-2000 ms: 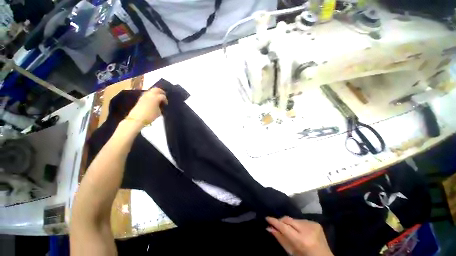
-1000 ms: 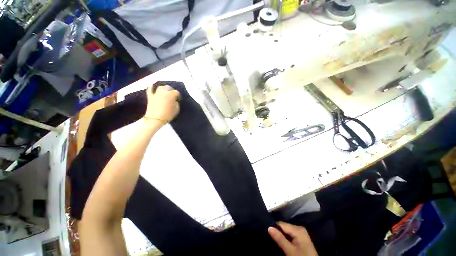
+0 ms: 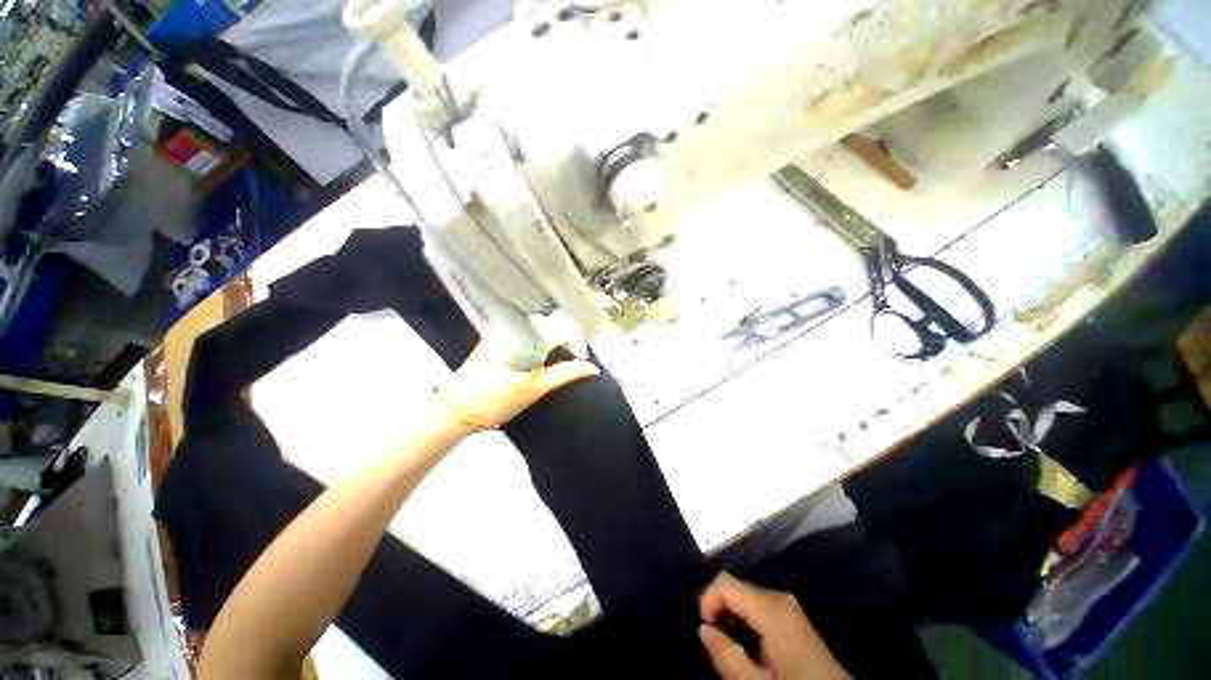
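Note:
A black fabric band [image 3: 604, 485] lies in a loop over the white table, with one stretch under the sewing machine head [image 3: 498, 213] by the presser foot [image 3: 618, 319]. My left hand [image 3: 511, 388] lies flat on the band just left of the foot, thumb pointing right; its fingers are partly hidden behind the machine head. My right hand [image 3: 770, 631] is at the table's front edge beside the band, fingers curled, cut off by the bottom of the picture. Whether it pinches the dark cloth is unclear.
Grey thread snips [image 3: 786, 316] and black-handled shears [image 3: 916, 299] lie right of the needle. An orange-brown stick [image 3: 879, 160] and a dark-handled tool [image 3: 1118, 193] lie farther back. A blue bin [image 3: 1129, 578] and a white ribbon [image 3: 1025, 428] are below the table.
My left hand has moved from the band's far end right and nearer to the needle. The band now lies under the machine head. My right hand's fingers have curled. The view has shifted closer to the machine.

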